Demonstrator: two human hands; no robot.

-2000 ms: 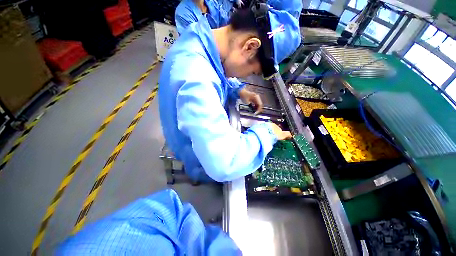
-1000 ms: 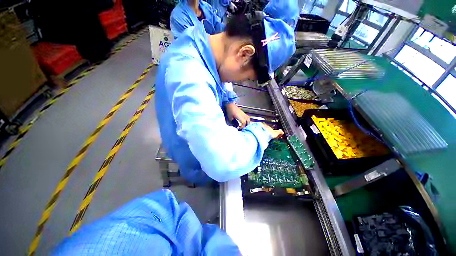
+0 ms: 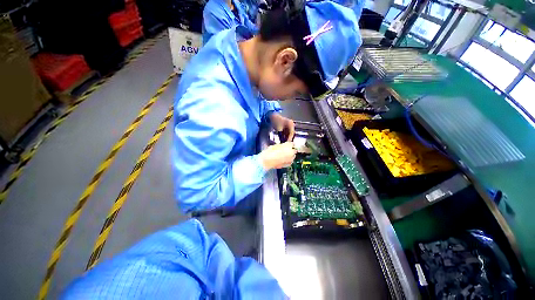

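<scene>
Neither of my hands is in the picture; only my blue sleeve shows at the bottom. A green circuit board with white and blue parts lies in a black carrier fixture on the conveyor in front of me. A narrow green board lies along its right edge. Another worker in a blue coat and cap leans over the far end of the board, both hands together above it. Whether those hands hold a part cannot be told.
Conveyor rails run forward over a shiny metal bed. On the right are a bin of yellow components, a bin of grey blocks with a clear plastic bag, and smaller bins beyond. Another person stands behind the worker.
The other worker's hand has drawn back left from the narrow board's far end to meet the other hand, uncovering more of the circuit board. The worker's head has come closer. My sleeve has barely moved.
</scene>
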